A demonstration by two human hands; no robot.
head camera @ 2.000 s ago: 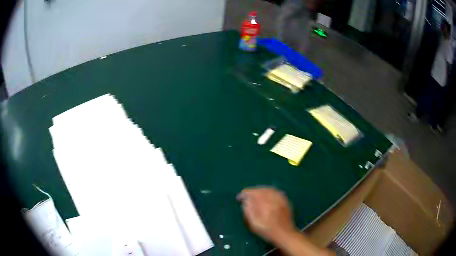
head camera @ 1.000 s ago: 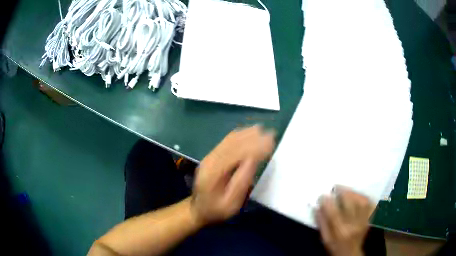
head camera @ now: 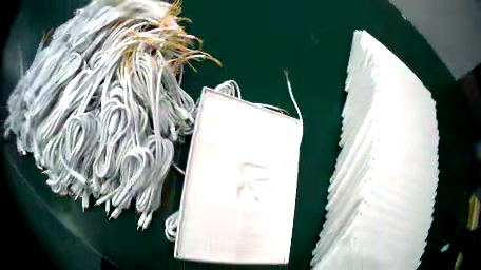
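Note:
A white rectangular panel [head camera: 237, 211] lies flat on the green table in the middle of the view. A thin white cord sticks up from its upper right corner, and looped cord shows behind its top edge and at its lower left. A large pile of looped white cables [head camera: 116, 121] lies to its left, with small plugs at the lower ends and orange-brown wire ends at the top. A fanned row of overlapping white panels [head camera: 403, 153] curves down the right side. Neither of my hands is in the picture.
The green table [head camera: 258, 37] bears all of this. A pale grey surface [head camera: 440, 31] lies beyond its edge at the upper right. Small yellowish pieces [head camera: 473, 212] show at the far right, near the rim.
Both hands, seen over the near end of the fanned panels, have left the picture. The view has shifted, so the cable pile and single panel show more fully and lower.

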